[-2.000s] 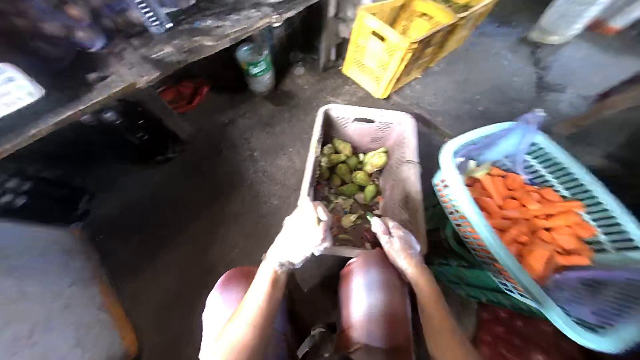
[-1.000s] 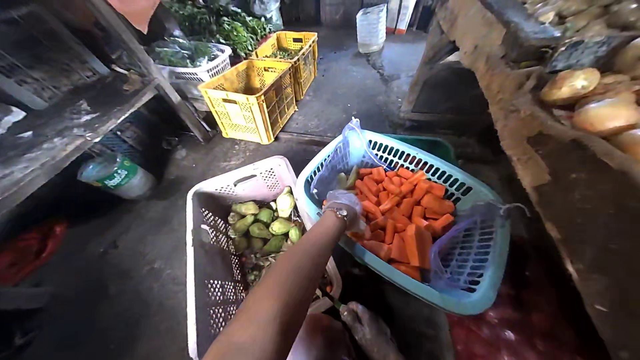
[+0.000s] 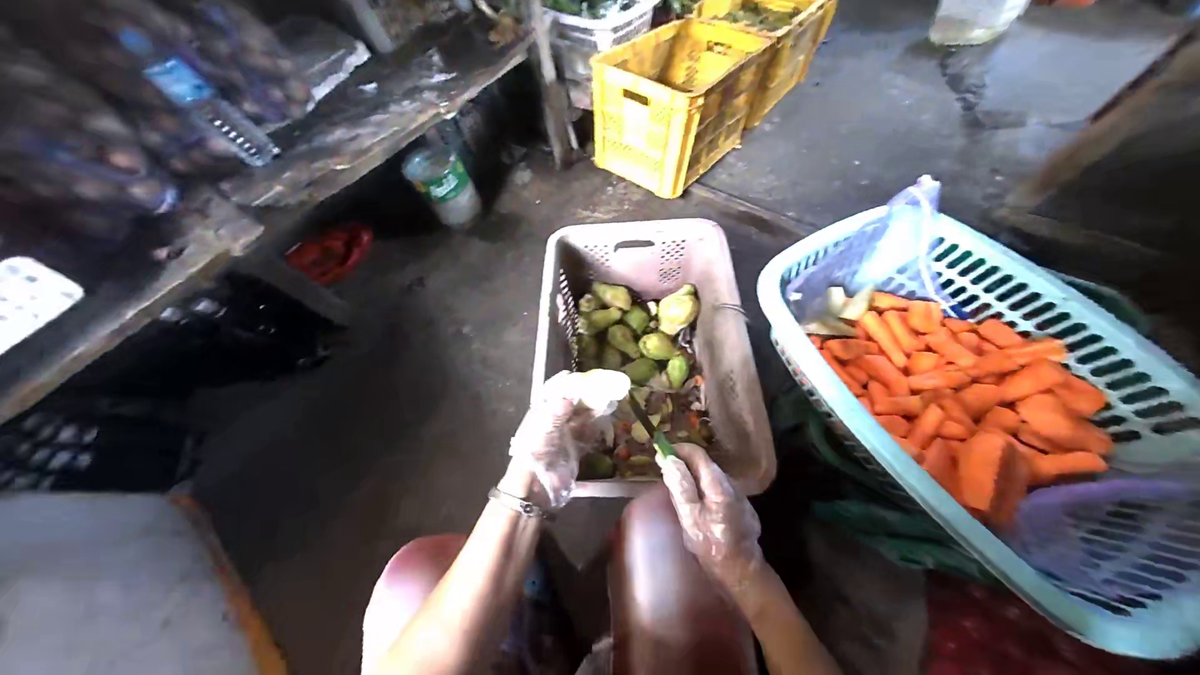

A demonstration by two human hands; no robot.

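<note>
My left hand (image 3: 555, 439), in a clear plastic glove and with a bracelet at the wrist, holds a pale peeled vegetable (image 3: 603, 388) over the near half of a pinkish plastic crate (image 3: 747, 412). Across from it my right hand (image 3: 710, 502), also gloved, grips a green-handled knife (image 3: 652, 433), its dark blade pointing up and left toward the vegetable. Several green chayotes (image 3: 658, 346) lie in the crate, with peelings (image 3: 666, 417) nearer me. To the right, a light blue basket (image 3: 900, 480) holds peeled orange carrots (image 3: 980, 394) and a few pale pieces (image 3: 847, 303).
Yellow crates (image 3: 647, 112) stand beyond the pinkish crate. At the left is a wooden shelf (image 3: 328, 173) with a plastic bottle (image 3: 211, 103) on it; a cut plastic container (image 3: 444, 187) and a red bag (image 3: 330, 253) lie below. A pale surface (image 3: 112, 581) is at lower left.
One second ago my left arm reached over to the blue basket; now that hand is back above the pinkish crate, holding the pale vegetable. The view has swung right to left.
</note>
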